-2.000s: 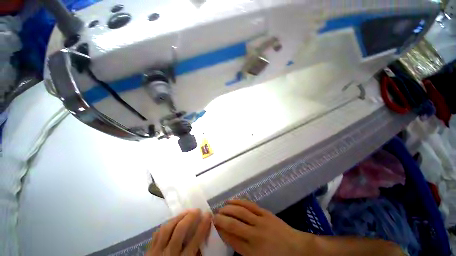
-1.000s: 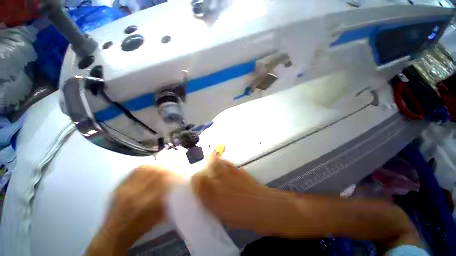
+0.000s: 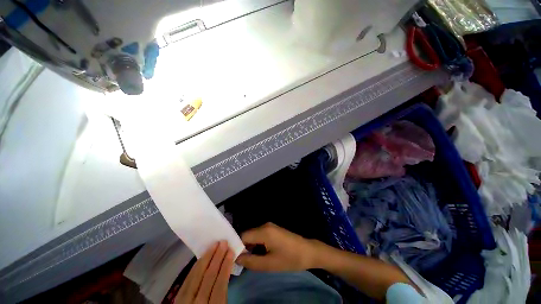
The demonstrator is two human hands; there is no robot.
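Note:
A white fabric strip (image 3: 184, 205) runs from under the sewing machine head (image 3: 89, 41) over the front table edge down to my lap. My left hand (image 3: 207, 276) lies flat on its lower end, fingers together. My right hand (image 3: 273, 248) holds the strip's lower right edge between thumb and fingers. The presser foot and needle area is glaring and hard to make out, beside a dark grey block (image 3: 126, 74). A small yellow-orange label (image 3: 191, 109) lies on the machine bed (image 3: 237, 77).
A ruler strip (image 3: 285, 132) runs along the table edge. A blue basket (image 3: 486, 228) at right holds pink and blue-grey pieces and a white roll (image 3: 343, 155). Red-handled scissors (image 3: 420, 48) lie at the table's right end. White cloth (image 3: 501, 142) is piled beyond; more white strips (image 3: 155, 264) hang below the table.
Both hands have moved from near the needle down to the strip's lower end at the lap. The view has tilted down and right, showing the basket. The strip lies longer over the table edge.

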